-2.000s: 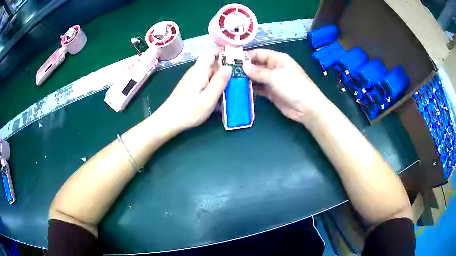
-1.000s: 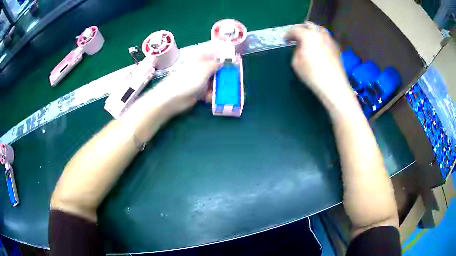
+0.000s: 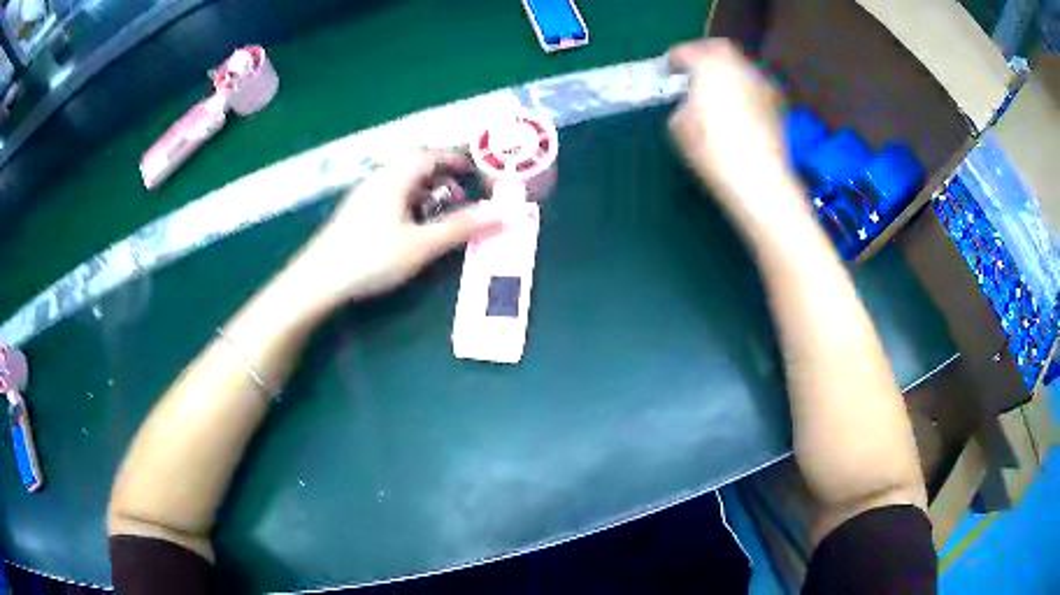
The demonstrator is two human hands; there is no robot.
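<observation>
My left hand (image 3: 389, 227) holds a pale pink handheld fan (image 3: 498, 285) by the neck, thumb on it and fingers curled beside it. The fan's round head points away from me; its handle shows a dark square window and lies over the green bench. A small dark and whitish part shows between my left fingers, too blurred to name. My right hand (image 3: 727, 110) is blurred beside the brown carton, over the end of the whitish strip; whether it holds anything cannot be told. Blue battery packs (image 3: 854, 169) with thin leads lie at the carton, partly behind my right hand.
On the green conveyor (image 3: 384, 58) beyond the strip (image 3: 262, 192) lie a pink fan (image 3: 192, 134) and a handle with a blue battery (image 3: 558, 21), cut off by the top edge. Another fan with blue in its handle (image 3: 21, 430) lies far left. Cartons (image 3: 959, 273) stand right.
The battery-filled fan has left my left hand and lies on the conveyor at the top. My left hand has taken the fan with the dark window and brought it right. My right hand moved to the carton.
</observation>
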